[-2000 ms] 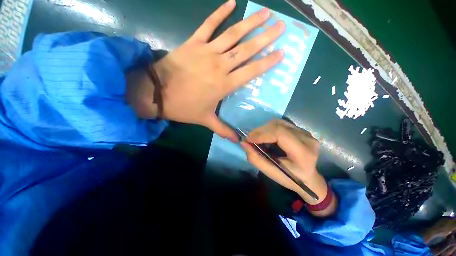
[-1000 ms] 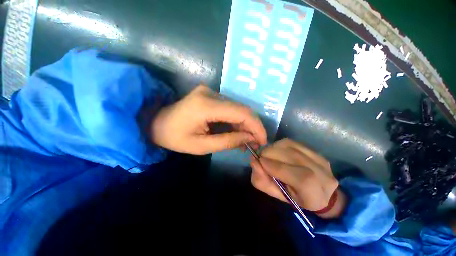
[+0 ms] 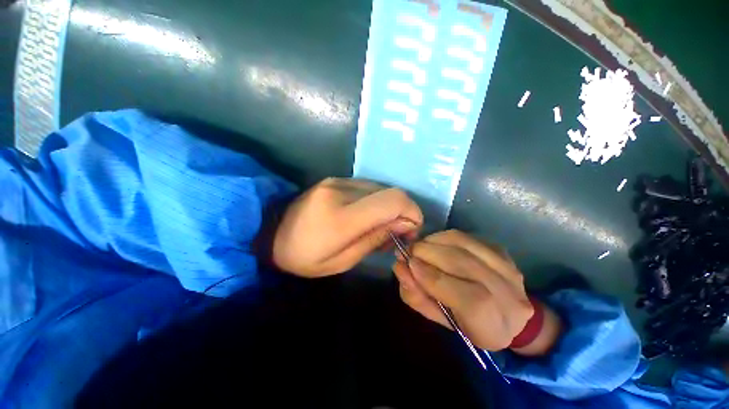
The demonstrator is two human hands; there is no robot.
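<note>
My right hand (image 3: 472,287) holds thin metal tweezers (image 3: 449,315) like a pen, tips toward my left hand. My left hand (image 3: 340,228) is curled, with thumb and forefinger pinched together at the tweezer tips. Whether a small piece is between its fingers cannot be told. Under and beyond the hands lies a pale blue adhesive pad sheet (image 3: 412,164) with rows of white stepped pads; its near end is hidden by the hands and shadow.
A heap of small white pieces (image 3: 607,116) lies right of the sheet, with loose ones around it. A heap of black plastic parts (image 3: 683,264) is at far right. A second liner sheet (image 3: 38,88) is at far left. A worn edge strip (image 3: 639,48) curves along upper right.
My left hand was spread flat over the sheet, then drew back and curled its fingers at the tweezer tips, uncovering the pads. Since then both hands have shifted only slightly.
</note>
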